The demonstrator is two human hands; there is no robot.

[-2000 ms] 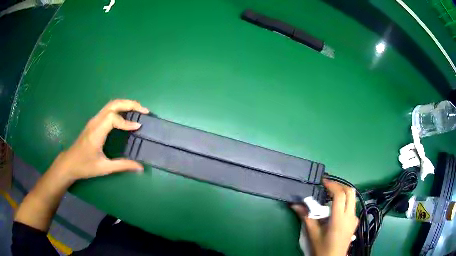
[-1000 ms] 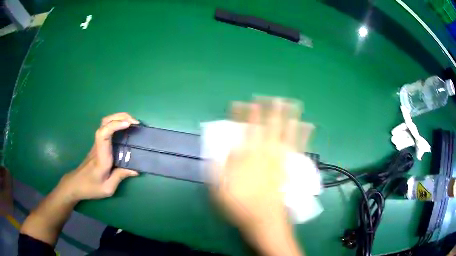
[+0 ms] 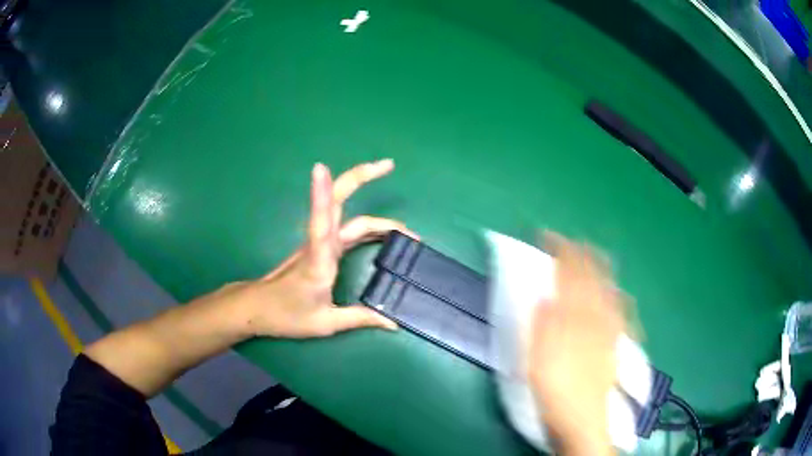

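Observation:
Two black power strips (image 3: 445,296) lie side by side on the green bench, slanting down to the right. My left hand (image 3: 316,258) holds their left ends between thumb and one finger, with other fingers raised. My right hand (image 3: 579,343), blurred, is on a white cleaning cloth (image 3: 521,303) over the right part of the strips and hides much of them. A black power cord (image 3: 684,414) leaves the right end.
A slim dark bar, perhaps a utility knife (image 3: 643,150), lies beyond the strips. A small white scrap (image 3: 355,21) is at the top. A white glove (image 3: 773,381) and a cut-off clear bottle (image 3: 801,325) are at right. A brown carton (image 3: 34,200) stands at left.
The view has shifted, so the bench things appear elsewhere. My right hand has gone from the strips' right end to pressing the spread cloth on them. Some left fingers have lifted.

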